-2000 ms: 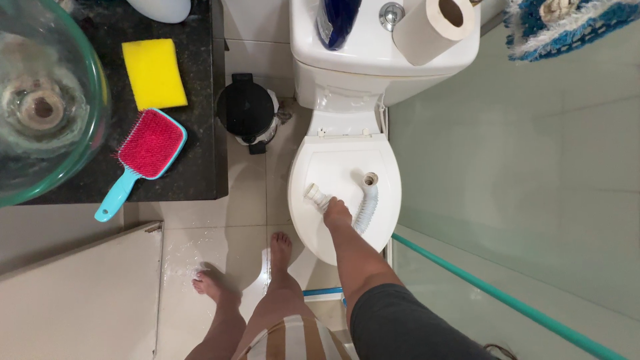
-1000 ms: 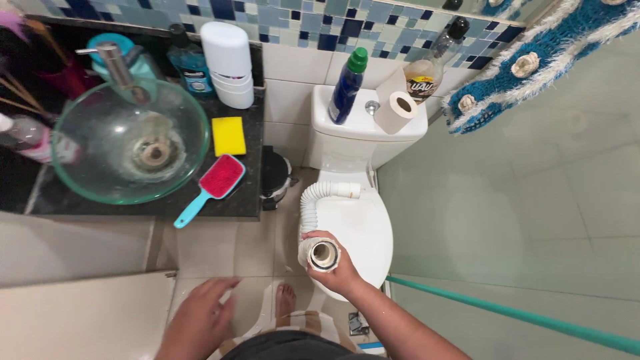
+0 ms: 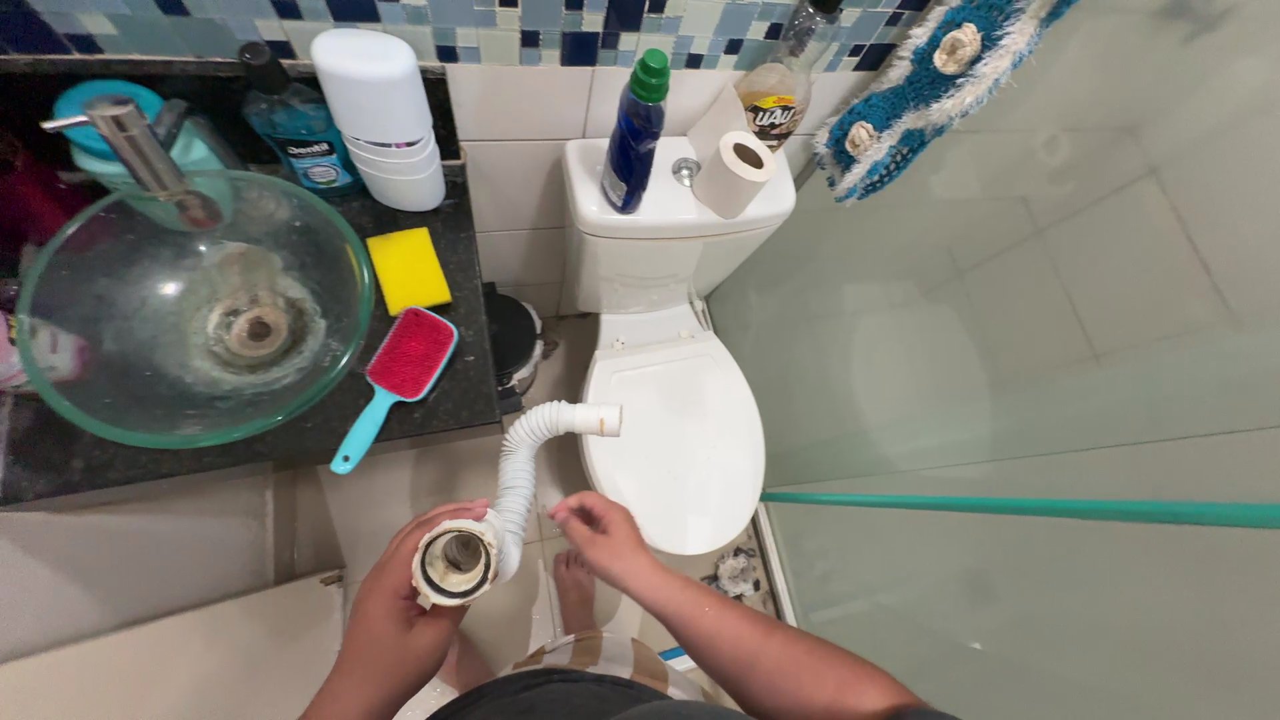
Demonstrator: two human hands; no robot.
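My left hand (image 3: 405, 600) grips the white threaded end fitting (image 3: 456, 562) of a corrugated plastic drain hose, whose dark-rimmed opening faces up. From there the white hose (image 3: 517, 470) bends upward, and its smooth free end reaches over the closed toilet lid (image 3: 675, 440). Just right of the hose my right hand (image 3: 598, 535) is held with fingers partly curled and nothing in them. A glass vessel sink (image 3: 195, 400) with residue around its drain (image 3: 255, 328) stands on the counter at left.
On the dark counter (image 3: 455, 400) lie a yellow sponge (image 3: 409, 270) and a hairbrush (image 3: 410, 360). Bottles and a toilet roll (image 3: 735, 175) stand on the cistern. A black-lidded bin (image 3: 510, 335) is beside the toilet. A glass panel with a green rail (image 3: 1000, 508) borders the right.
The hose, lying on the toilet lid two seconds ago, is now lifted. One second ago my right hand held its fitting and my left was free; now my left hand holds it. The view has shifted.
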